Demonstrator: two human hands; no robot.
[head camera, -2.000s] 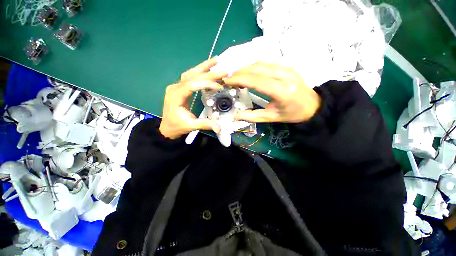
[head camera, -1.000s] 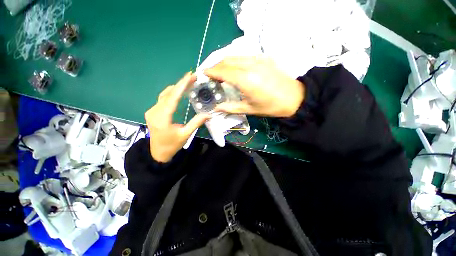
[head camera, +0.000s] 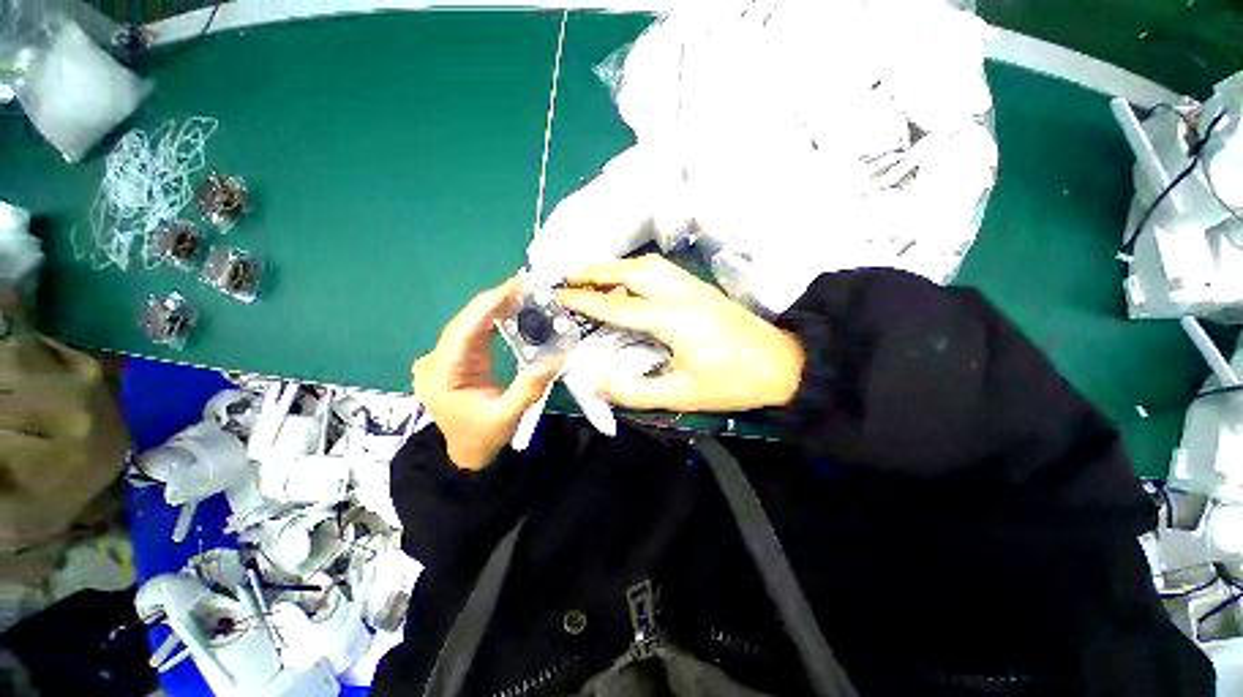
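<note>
A camera module (head camera: 537, 324) with a dark round lens faces up near the bench's front edge. My left hand (head camera: 470, 375) holds it between thumb and fingers at its left side. My right hand (head camera: 695, 338) is on the white camera housing (head camera: 600, 365), just right of the module, with its fingertips near the module's upper right edge. Two white antennas (head camera: 589, 404) point down toward my body. Whether the module is seated in the housing is hidden by my fingers.
A large bag of white parts (head camera: 818, 123) lies beyond my right hand. Several spare camera modules (head camera: 233, 272) and tangled translucent cords (head camera: 143, 184) lie at left. A small clear bag (head camera: 82, 89) is far left. A blue bin (head camera: 153, 545) holds white housings; more units (head camera: 1200, 204) are at right.
The module and housing have come closer together. My right hand has shifted from above the module to the housing at its right. The view has moved, showing more of the bench's far end.
</note>
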